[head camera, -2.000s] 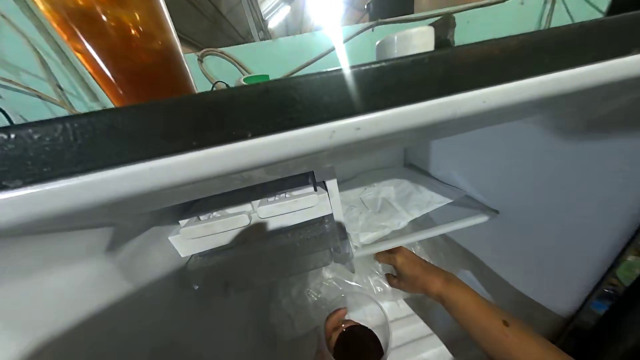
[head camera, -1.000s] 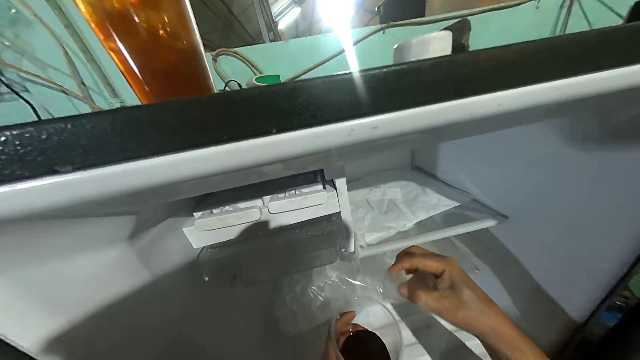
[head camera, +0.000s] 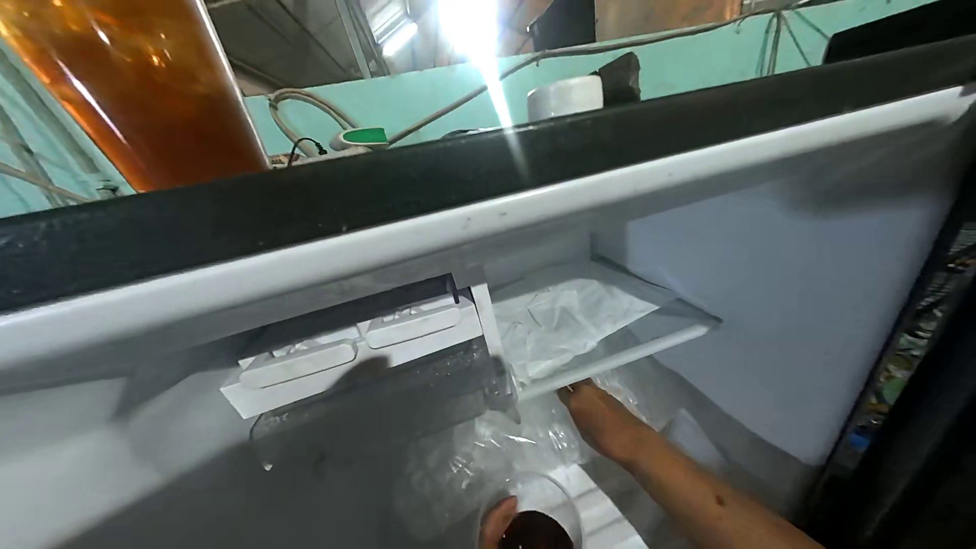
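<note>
Inside an open freezer compartment, my right hand (head camera: 602, 419) reaches under the front edge of a glass shelf (head camera: 656, 343), at a clear plastic bag (head camera: 526, 438). Its fingertips are hidden, so what they hold cannot be seen. My left hand (head camera: 499, 522) is at the bottom of the view, its fingers around a clear cup (head camera: 568, 499) with dark liquid (head camera: 535, 531) in it. On the shelf lies a crumpled white plastic sheet (head camera: 568, 316).
White ice trays (head camera: 412, 328) sit left of the shelf, above a translucent bin (head camera: 366, 404). The compartment's white upper rim (head camera: 427, 232) crosses the view. Beyond the dark edge stand a large container of amber liquid (head camera: 152, 91) and a white round object (head camera: 566, 97).
My right hand, raised with bent fingers in front of the shelf one second ago, is now back under its edge. My left hand stays at the cup.
</note>
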